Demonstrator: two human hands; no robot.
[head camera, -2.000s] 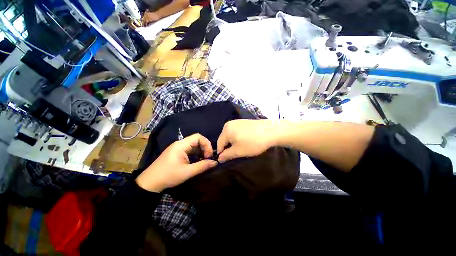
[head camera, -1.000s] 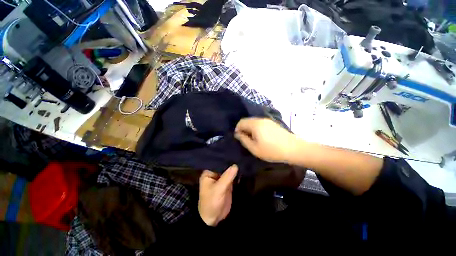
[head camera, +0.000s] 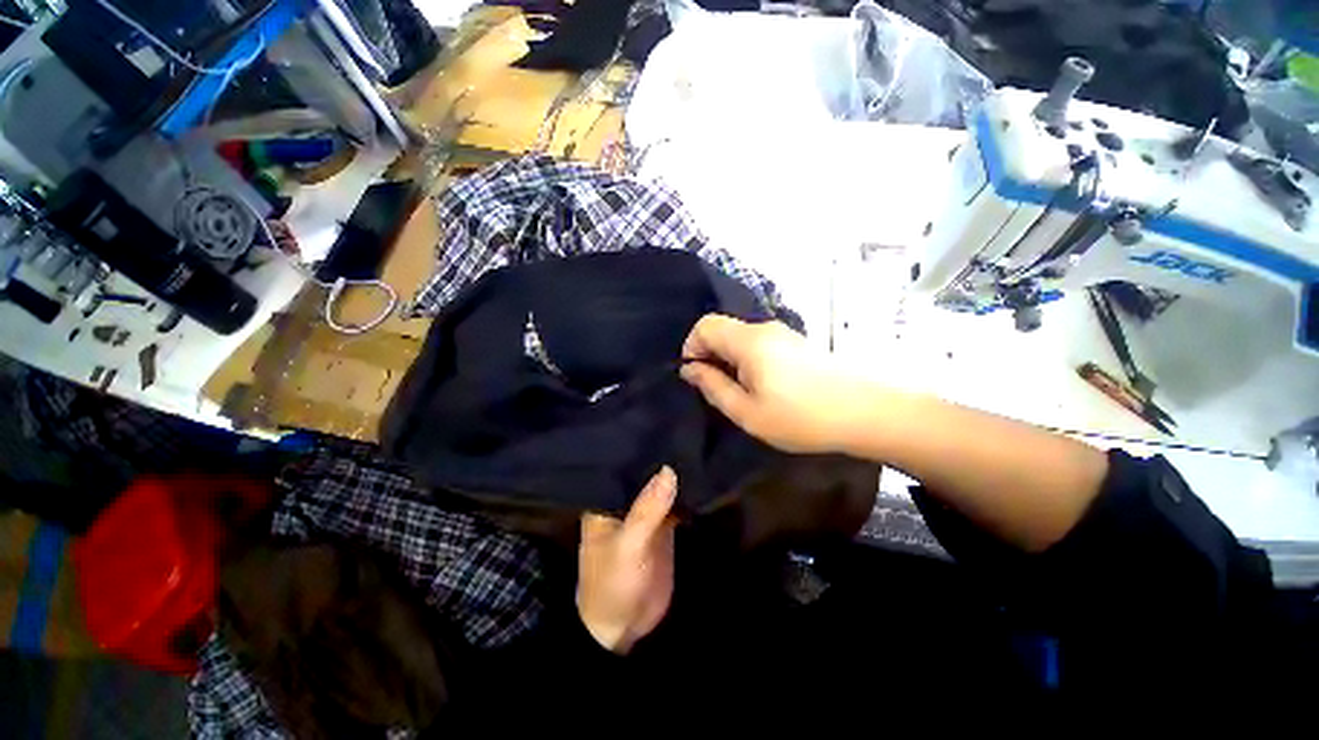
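Observation:
A black fabric panel (head camera: 492, 419) lies spread over the table's front edge, with a curved opening showing pale patterned cloth at its middle. Brown garment cloth (head camera: 810, 506) shows beneath it, and plaid lining (head camera: 557, 217) is bunched behind it. My left hand (head camera: 629, 571) grips the panel's near edge, thumb on top, fingers hidden under the cloth. My right hand (head camera: 745, 379) pinches the black panel near its right side between thumb and fingers.
A white JACK sewing machine (head camera: 1070, 217) stands at the right, with snips (head camera: 1125, 398) under its arm. A phone (head camera: 368, 231) and taped cardboard (head camera: 311, 369) lie left. A red stool (head camera: 138, 571) is at lower left.
My hands were together at the panel's middle two seconds ago; they have since moved apart, left to the near edge, right to the right side. Since one second ago the opening has narrowed slightly.

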